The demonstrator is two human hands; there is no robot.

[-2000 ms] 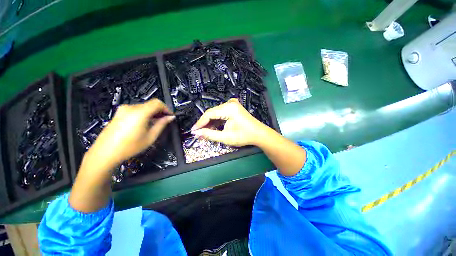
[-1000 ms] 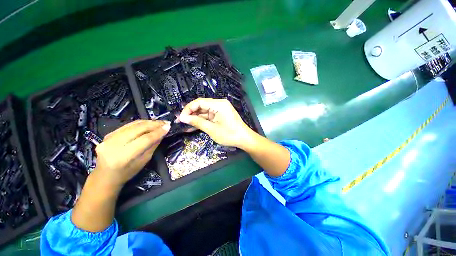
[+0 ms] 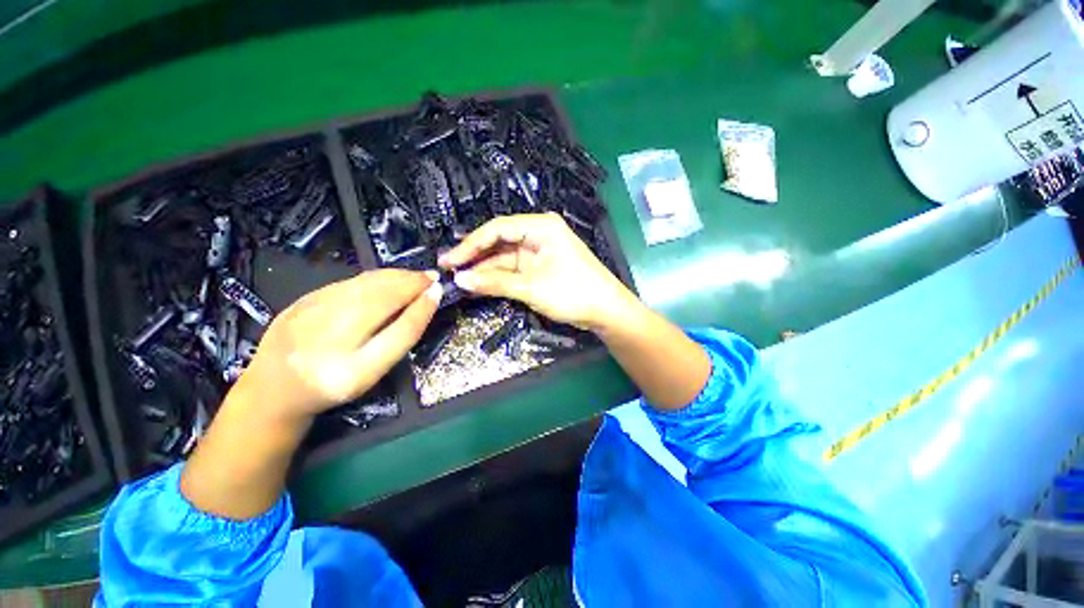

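Note:
My left hand [image 3: 345, 339] and my right hand [image 3: 535, 271] meet fingertip to fingertip over the divided black parts tray [image 3: 350, 196]. Between the fingertips is a small black plastic part [image 3: 449, 285], mostly hidden by the fingers. Whether a metal fitting is on it cannot be told. Piles of black plastic parts [image 3: 434, 188] fill much of both tray compartments. A glittering heap of small metal fittings [image 3: 470, 362] lies in the near corner of the right compartment, below my right hand.
Another black tray [image 3: 74, 344] of parts stands at the left. Right of the trays on the green bench lie a labelled zip bag [image 3: 661, 197] and a zip bag of small parts [image 3: 748, 162]. A white cup [image 3: 870, 76] and white cylinder [image 3: 969, 119] are further right.
Both hands have come together; a second or two ago their fingertips were slightly apart. The black part now sits between them. The camera view has also shifted a little.

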